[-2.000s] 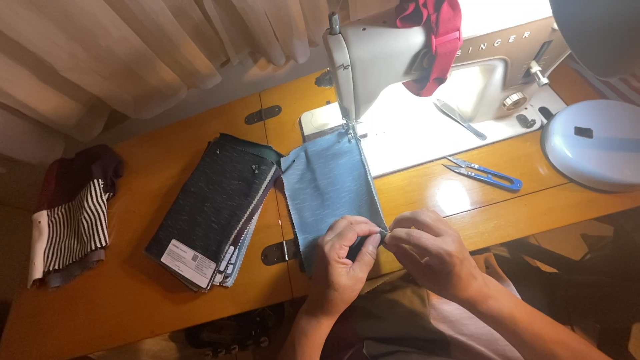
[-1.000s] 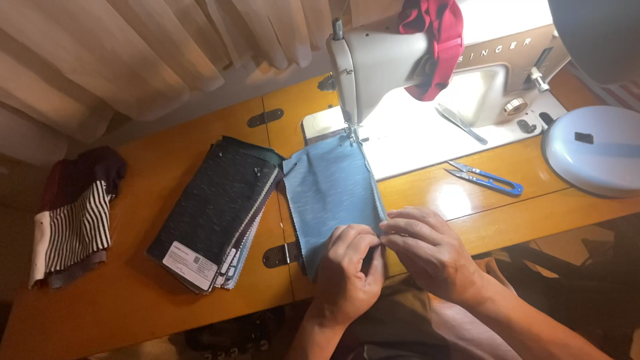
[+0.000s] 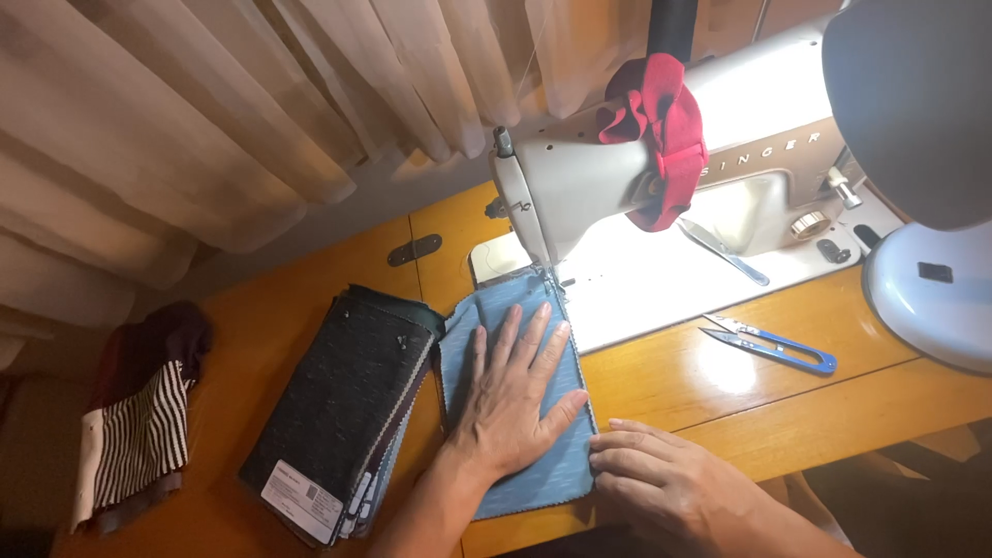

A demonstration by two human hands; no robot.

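A light blue fabric piece [image 3: 542, 473] with pinked edges lies flat, its far end at the needle area of a Singer sewing machine [image 3: 589, 170]. My left hand [image 3: 515, 395] rests palm down on the fabric with its fingers spread. At the fabric's right edge, near the lower corner, my right hand [image 3: 666, 480] touches the edge with bent fingertips; whether it pinches the cloth cannot be told. A stack of dark fabric swatches [image 3: 341, 403], with a printed label on top, lies left of the blue fabric.
Blue-handled thread snips [image 3: 775, 349] lie on the wooden table [image 3: 659, 387]. Metal tweezers [image 3: 725, 252] are on the machine bed. A red fabric band [image 3: 674, 147] hangs around the machine arm. A lamp base [image 3: 930, 302] stands at right, striped and dark cloth [image 3: 147, 418] at far left.
My left hand has moved from the fabric's lower right edge up onto its middle and spread out flat. My right hand has moved slightly down along the edge.
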